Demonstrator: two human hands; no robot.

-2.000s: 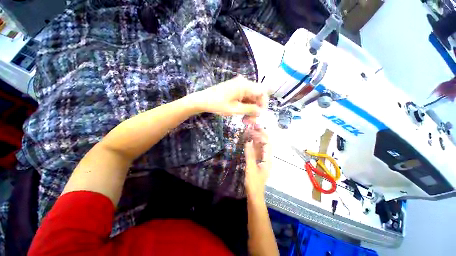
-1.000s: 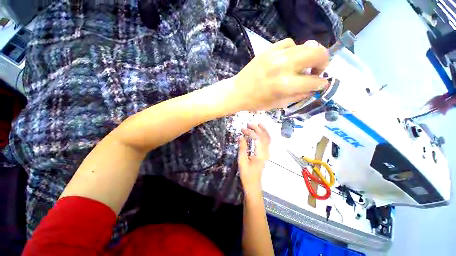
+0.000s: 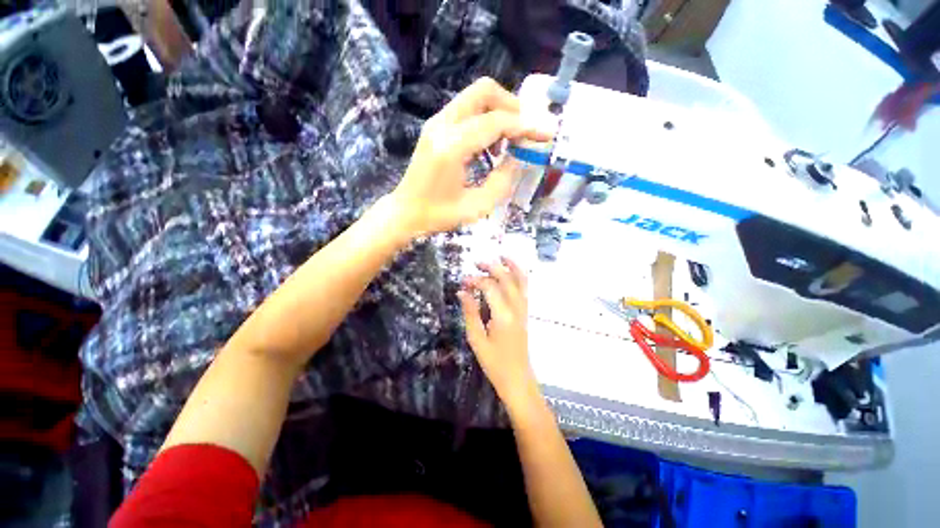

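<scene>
The plaid woolly coat (image 3: 247, 248) covers the left and middle of the view, its right part under the white sewing machine head (image 3: 660, 155). My left hand (image 3: 448, 160) is raised at the end of the head, fingertips by its face; whether they pinch anything is unclear. My right hand (image 3: 500, 309) lies on the coat's edge just in front of the presser foot area (image 3: 546, 242), fingers slightly apart. The cloth under the needle is glaring white, so its edge and any stitching cannot be made out.
Scissors with red and yellow handles (image 3: 670, 340) lie on a tan strip (image 3: 665, 273) right of the needle. Thread ends and a small dark tool (image 3: 714, 405) lie nearby. A blue crate (image 3: 758, 495) is below the table edge. Another person's hand (image 3: 902, 108) shows at far right.
My left hand first rose from the cloth beside my right hand to the machine head, then moved left and lower along its end. My right hand stays by the needle. The camera view has shifted.
</scene>
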